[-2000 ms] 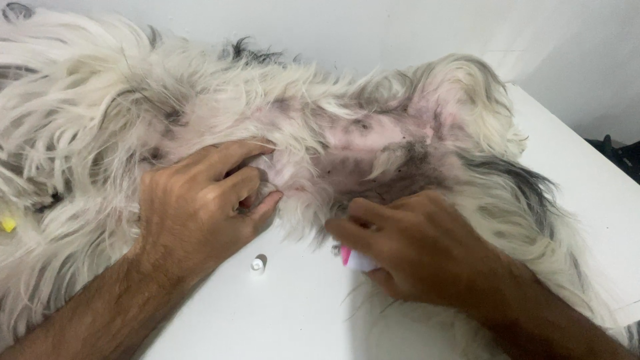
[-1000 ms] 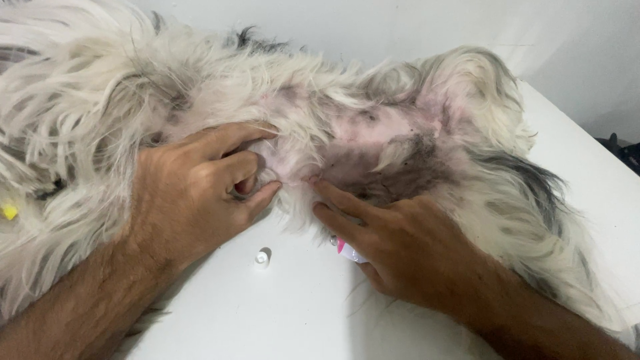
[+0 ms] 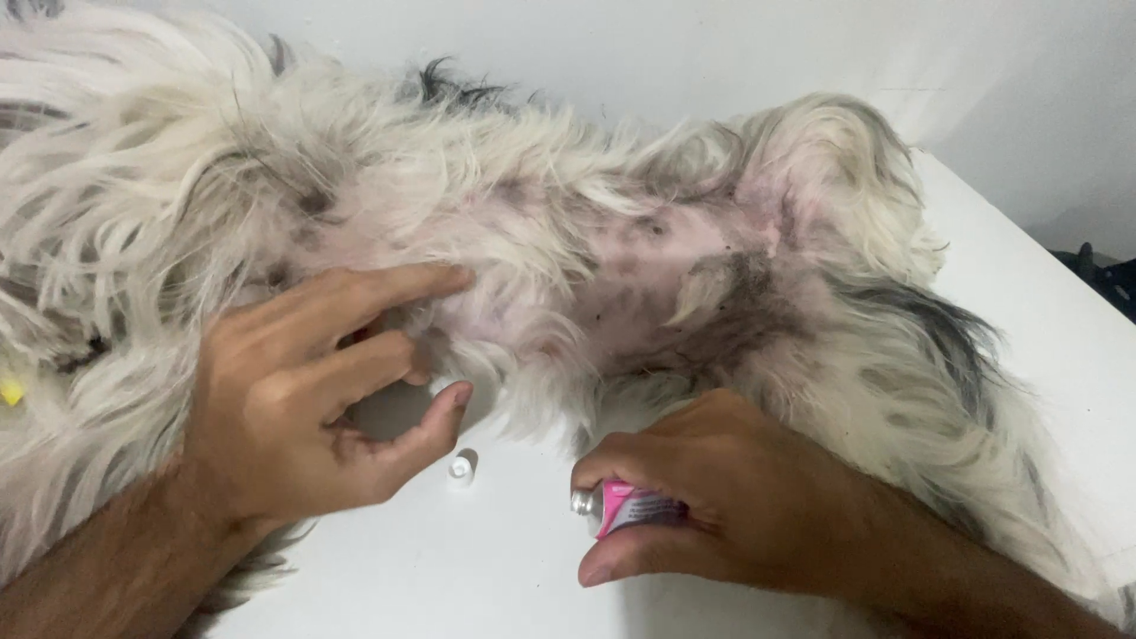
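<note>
A long-haired white and grey dog lies on its back or side, its pink belly skin exposed between the fur. My left hand rests against the near side of its body, fingers apart, index fingertip on the fur, with nothing seen in its grasp. In my right hand, in front of the belly, is a small metal tube with a pink and white printed wrap; its uncapped nozzle points left. A small white screw cap stands on the white table between the hands.
The white tabletop runs under the dog, and its edge slants down at the right. A pale wall rises behind. Dark items lie past the table at the right. Something yellow shows at the far left.
My right hand has drawn back from the belly fur toward me, and the tube now shows more fully in it. My left hand's fingers have spread, leaving the fur they were pinching or holding.
</note>
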